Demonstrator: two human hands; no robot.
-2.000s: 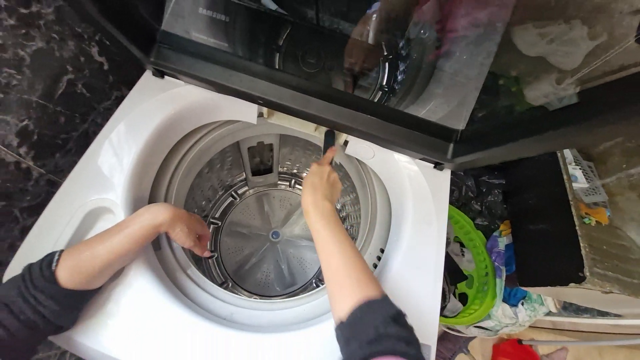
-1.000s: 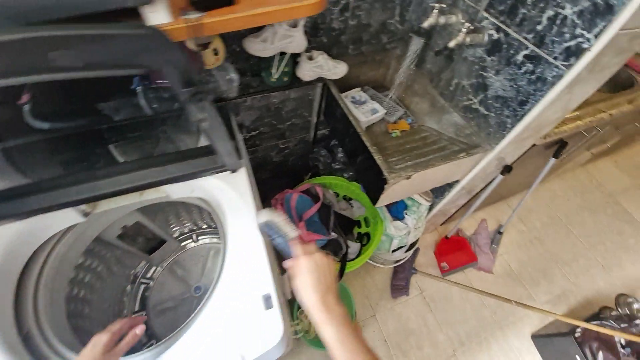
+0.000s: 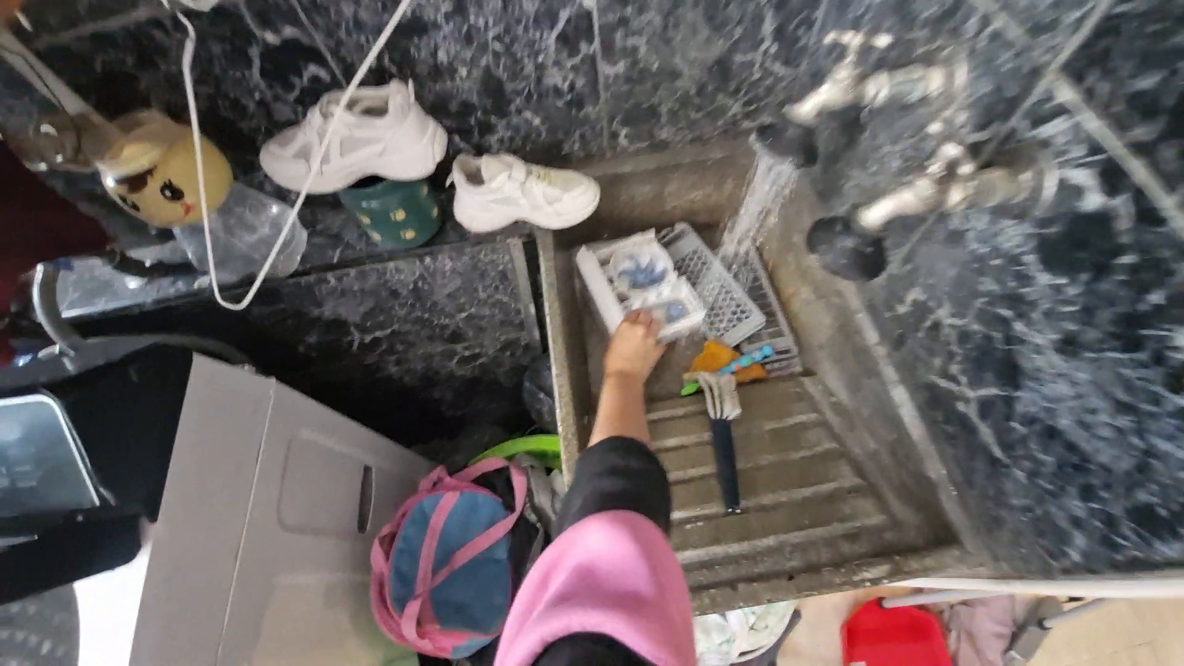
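My right hand (image 3: 635, 344) reaches into the concrete laundry sink (image 3: 786, 536), its fingers on the near edge of a white plastic housing (image 3: 603, 277) with blue parts inside. Beside the housing lie grey perforated plastic panels (image 3: 717, 287), under water running from a tap (image 3: 846, 83). A brush with a black handle (image 3: 725, 462) rests on the ribbed washboard, its pale head close to an orange cloth (image 3: 754, 370) and a blue-and-green thin item (image 3: 745, 359). My left hand is out of view.
A second tap (image 3: 953, 190) juts from the marble-patterned wall. White sneakers (image 3: 356, 139) stand on the ledge left of the sink. Below are the washing machine (image 3: 277, 499), a blue-and-pink bag (image 3: 453, 564) and a red dustpan (image 3: 893, 634). A white cord loop (image 3: 205, 203) hangs at upper left.
The view has swung from the washing machine to the sink. The brush, in my right hand before, now lies on the washboard. My right hand has moved to the white housing.
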